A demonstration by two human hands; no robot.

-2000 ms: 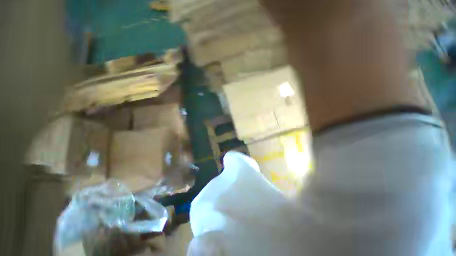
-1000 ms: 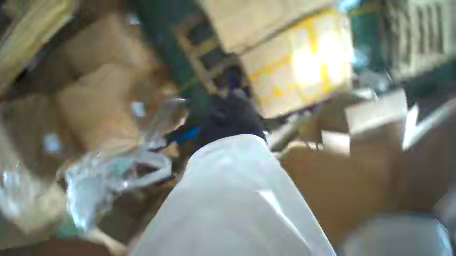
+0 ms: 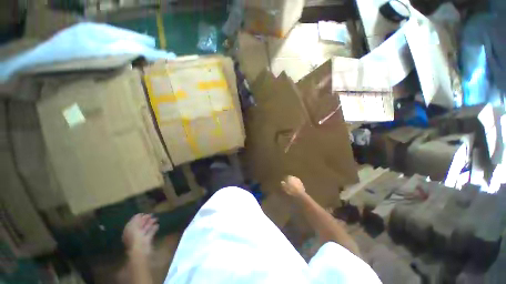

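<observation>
A large brown cardboard sheet (image 3: 316, 152) with pointed flaps and thin reddish lines stands tilted right of centre. My right hand (image 3: 292, 186) is over its lower part with fingers curled; whether it grips the sheet is hidden. My left hand (image 3: 140, 230) is at the lower left, slightly blurred, empty with fingers apart, below the flat stacks. A taped carton stack (image 3: 191, 105) with yellow tape lies left of the sheet. A plain cardboard stack (image 3: 102, 150) with a small white label lies farther left.
White film or foam (image 3: 89, 44) drapes over cardboard at the upper left. A wooden pallet (image 3: 183, 188) shows below the taped stack. Layered cardboard (image 3: 449, 211) lies at the lower right. Cartons (image 3: 438, 155) stand at the right. A white sheet (image 3: 427, 61) stands at the upper right. Green floor (image 3: 183, 33) shows behind.
The view has swung right, and the taped stack now sits left of centre. Both my hands and the tilted brown sheet have come into view. The clear film at the lower left is gone.
</observation>
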